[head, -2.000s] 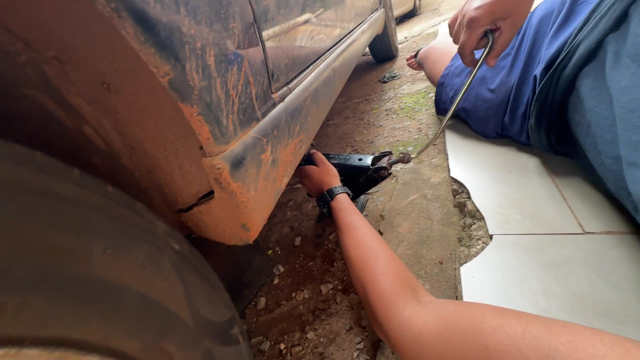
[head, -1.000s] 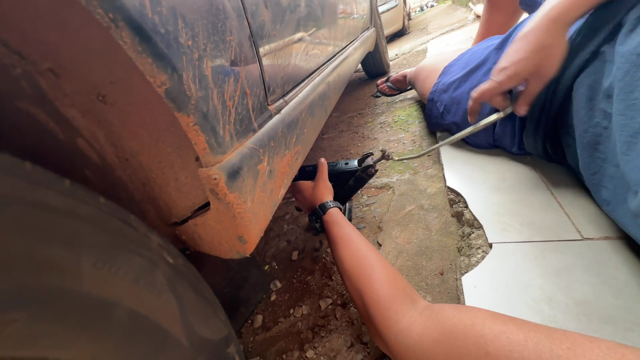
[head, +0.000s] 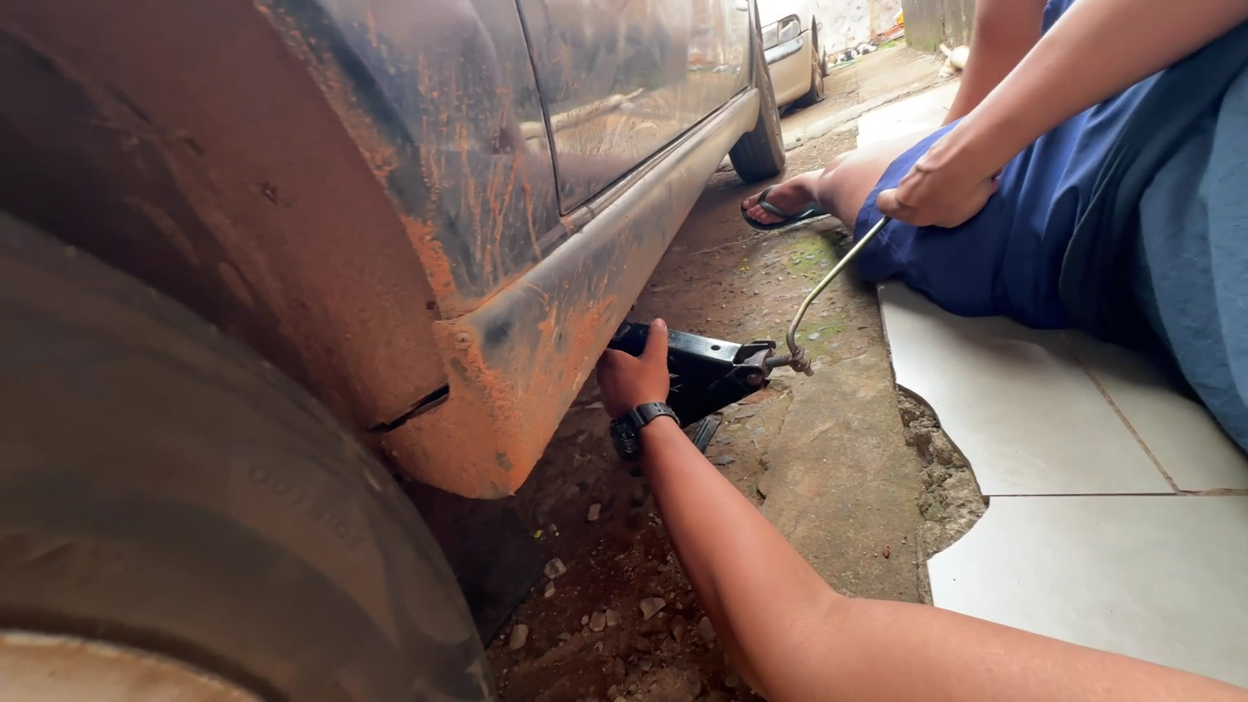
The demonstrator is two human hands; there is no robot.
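A black scissor jack (head: 717, 366) sits partly under the car's muddy sill (head: 595, 273). My left hand (head: 639, 366), with a black watch (head: 639, 429) on the wrist, grips the top of the jack; its thumb shows on top and the fingers are hidden behind. A bent metal crank rod (head: 829, 278) is hooked to the end of the jack's screw (head: 780, 361). Above my blue shorts, my right hand (head: 941, 185) is closed around the rod's far end. The contact between the jack's head and the car is hidden.
A large tyre (head: 224, 468) fills the lower left, and another wheel (head: 760, 136) stands farther along. Stones (head: 651, 606) lie on the dirt. Broken-edged white tiles (head: 1033, 419) border a concrete strip (head: 829, 487). My sandaled foot (head: 780, 200) rests beyond the jack.
My right hand has swung the crank rod through different angles, first high, then out to the right, now nearer the jack. My left hand has stayed on the jack.
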